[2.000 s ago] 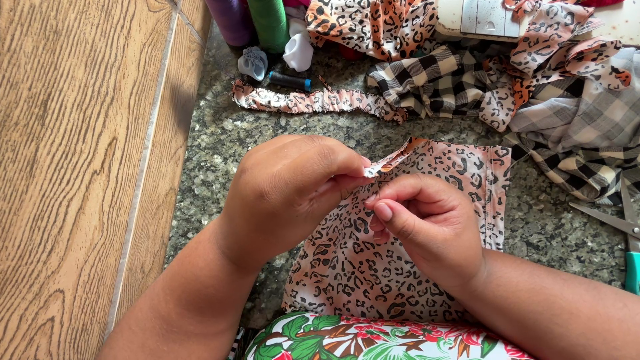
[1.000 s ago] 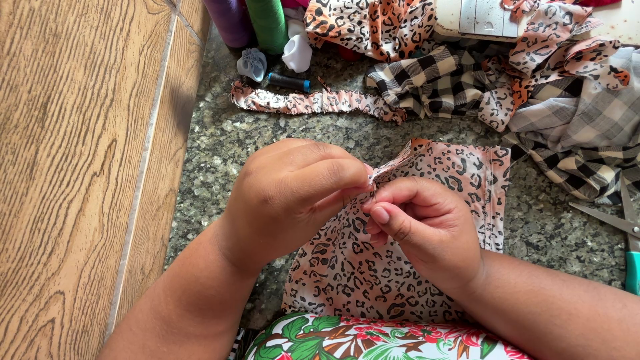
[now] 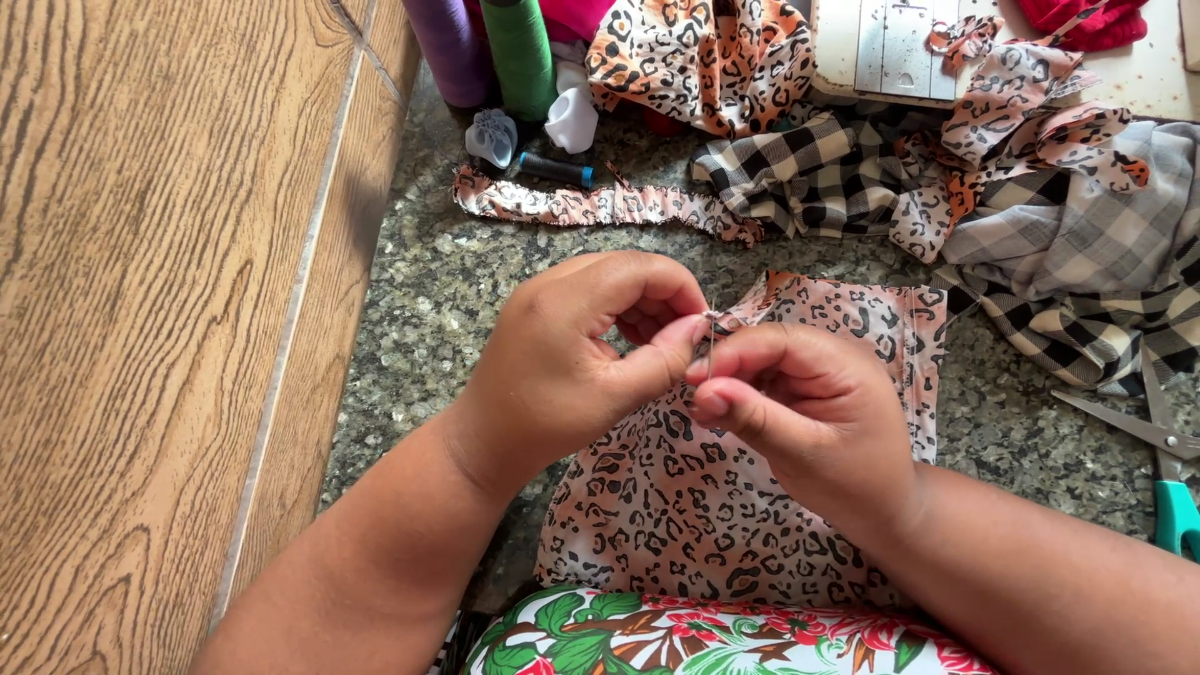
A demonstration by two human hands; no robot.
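Observation:
A piece of leopard-print fabric (image 3: 694, 506) lies on the granite top, its upper left edge raised between my hands. My left hand (image 3: 591, 356) pinches that edge between thumb and fingers. Close against it on the right, my right hand (image 3: 806, 403) holds a thin sewing needle (image 3: 711, 352), upright, between thumb and forefinger. The needle's tip is at the pinched edge; whether it passes through the cloth cannot be told. Any thread on it is too fine to make out.
Beyond my hands lie a gathered leopard-print strip (image 3: 581, 206), a dark thread spool (image 3: 556, 171), green (image 3: 520, 61) and purple (image 3: 450, 47) thread cones and checked fabric (image 3: 825, 169). Scissors with teal handles (image 3: 1172, 511) rest at the right. A sewing machine bed (image 3: 844, 56) stands at the top.
The needle now shows upright between my hands, at the pinched edge. My left thumb and fingers have shifted their hold on the fabric, and the thumb now shows.

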